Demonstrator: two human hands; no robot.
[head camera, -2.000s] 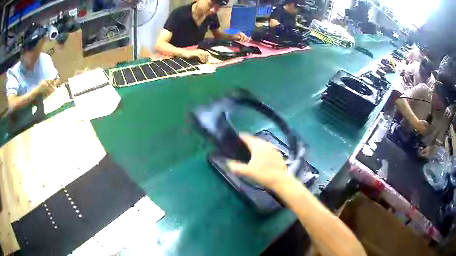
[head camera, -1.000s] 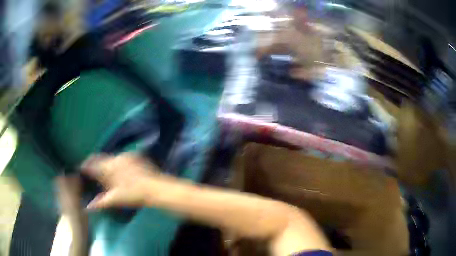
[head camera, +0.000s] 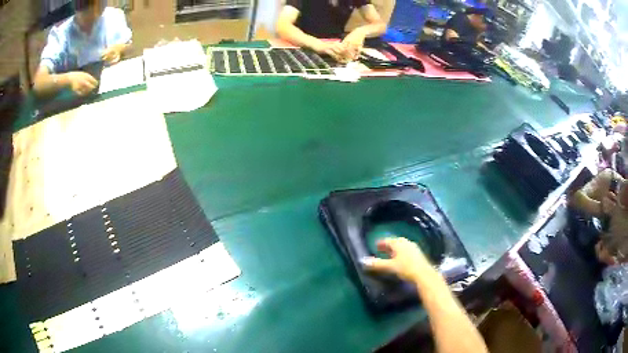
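A square black plastic frame (head camera: 346, 227) with a large round opening lies flat on the green bench top near its front edge. Layered edges show under it, so it looks like a small stack. My right hand (head camera: 403, 260) reaches in from the lower right over the near part of the opening. Its thumb and forefinger are apart at the near left rim, and I see nothing held between them. My left hand is not in view.
A black strip sheet (head camera: 117, 241) on pale backing paper (head camera: 89, 165) lies at left. Stacked black frames (head camera: 527, 165) stand at right. A brown carton (head camera: 509, 331) is below the edge. People sit across the bench and at right.
The raised, blurred frame now lies flat at the bench's near edge. My right hand is over its opening. The view has swung right and back again; the other hand-like shape is gone.
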